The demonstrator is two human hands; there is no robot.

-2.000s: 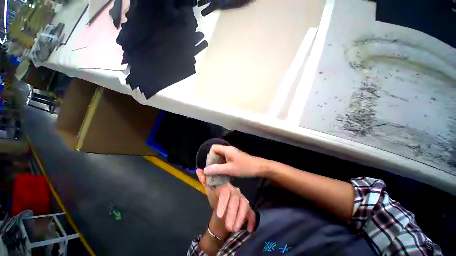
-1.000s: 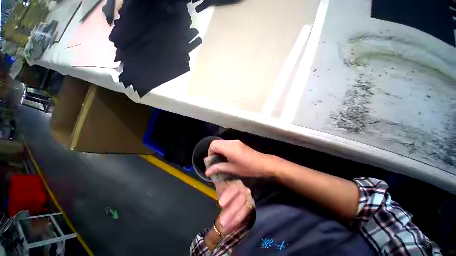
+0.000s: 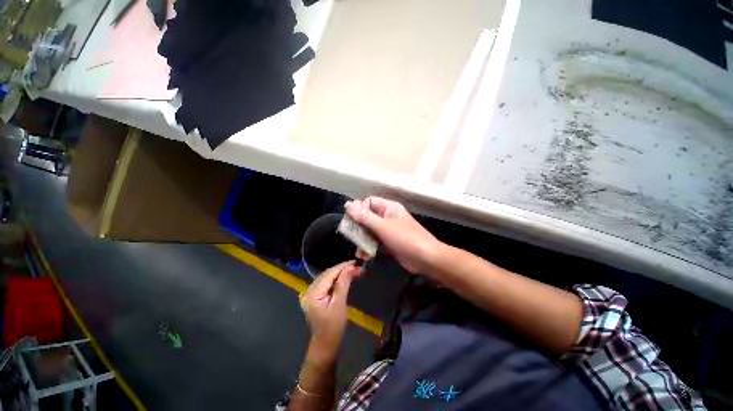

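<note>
A small rough grey-beige block (image 3: pixel 354 234) is held above the dark round bin (image 3: pixel 315 253). My right hand (image 3: pixel 390 229) grips the block at its upper end and side. My left hand (image 3: pixel 329 290) is just below and left of it, with thumb and fingertips pinched together on a small dark bit (image 3: pixel 362 261) at the block's lower end. Whether this bit still clings to the block cannot be told. The bin's right side is hidden behind the block and hands.
The white-covered table edge (image 3: pixel 321 160) runs above my hands. A fanned stack of black panels (image 3: pixel 229 64) lies on it, with another black piece (image 3: pixel 667 20) at far right. Below are a brown cardboard box (image 3: pixel 165 193) and a blue-rimmed crate (image 3: pixel 231 210). A red container (image 3: pixel 34 309) stands lower left.
My hands have moved apart from their overlapping hold. My right hand has moved up and right with the block. My left hand has shifted left and its fingertips are now pinched.
</note>
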